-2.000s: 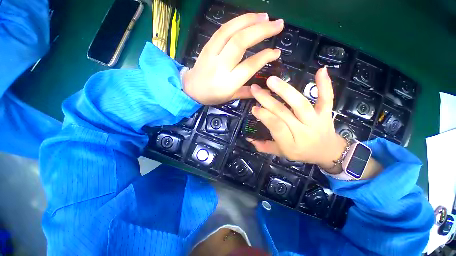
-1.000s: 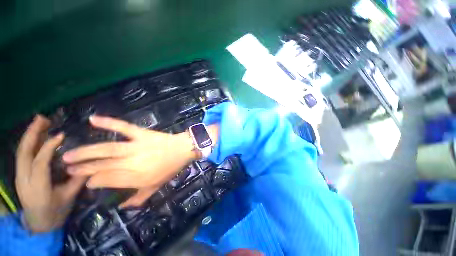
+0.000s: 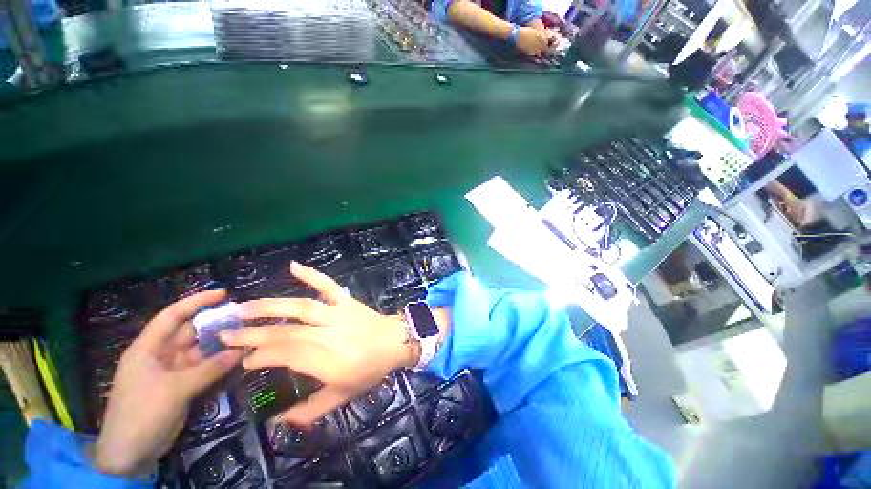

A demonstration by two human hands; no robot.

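A watch body [image 3: 218, 328] with a pale bluish glare on its face is between the thumb and fingers of my left hand [image 3: 158, 382], above the left part of the tray. My right hand [image 3: 320, 349] is spread over the tray, with fingertips at the unit's face and thumb low. It wears a watch with a pale strap [image 3: 422, 325]. The black compartment tray [image 3: 368, 287] holds dark units, most with a ring side up. A unit in the tray between my hands shows small green text [image 3: 264, 395]. My hands hide part of the tray.
White papers [image 3: 520, 239] with cables and a small dark watch [image 3: 603, 285] lie right of the tray. Another black tray [image 3: 635, 181] is beyond. Cream and yellow strips [image 3: 33, 382] stand at the left. Another worker's hands [image 3: 535, 40] are across the bench.
The view has swung right and up, showing more of the bench. A pale-faced unit now shows in my left hand's fingers; my right hand's fingertips have come to it.
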